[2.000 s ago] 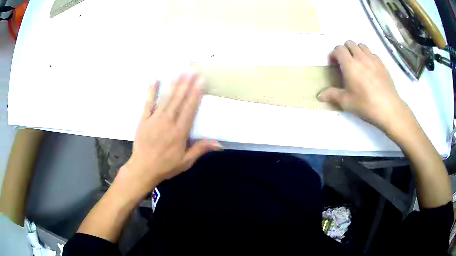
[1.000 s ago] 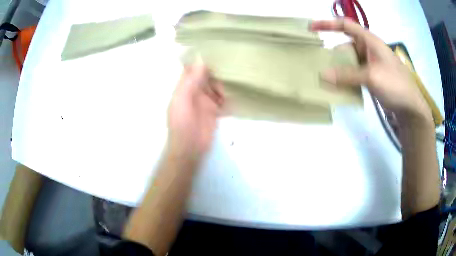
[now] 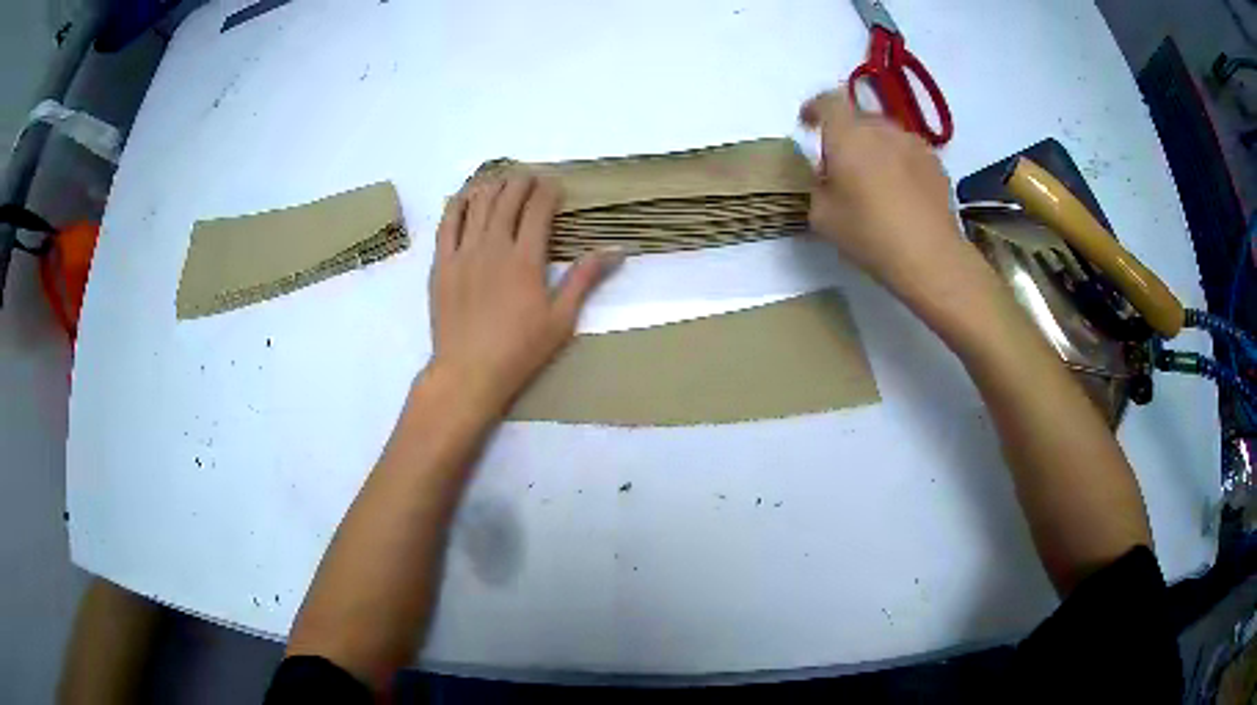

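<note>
A stack of khaki fabric pieces lies at the far middle of the table, with many layered edges showing on its near side. My left hand lies flat over its left end, fingers slightly spread. My right hand is at its right end, fingers bent and slightly blurred; whether they pinch the fabric is hidden. A single slightly curved khaki piece lies flat nearer me, its left end partly under my left hand and wrist.
A smaller khaki pile lies slanted at the left. The steam iron, with a yellow-orange handle and blue hoses, is at the right beside a dark pad. Red-handled scissors lie at the far right. The white table has a rounded edge.
The view has shifted, showing more of the far table. The khaki piece blurred between my hands a second ago is gone from them; both hands are now at the stack, with one piece lying nearer me.
</note>
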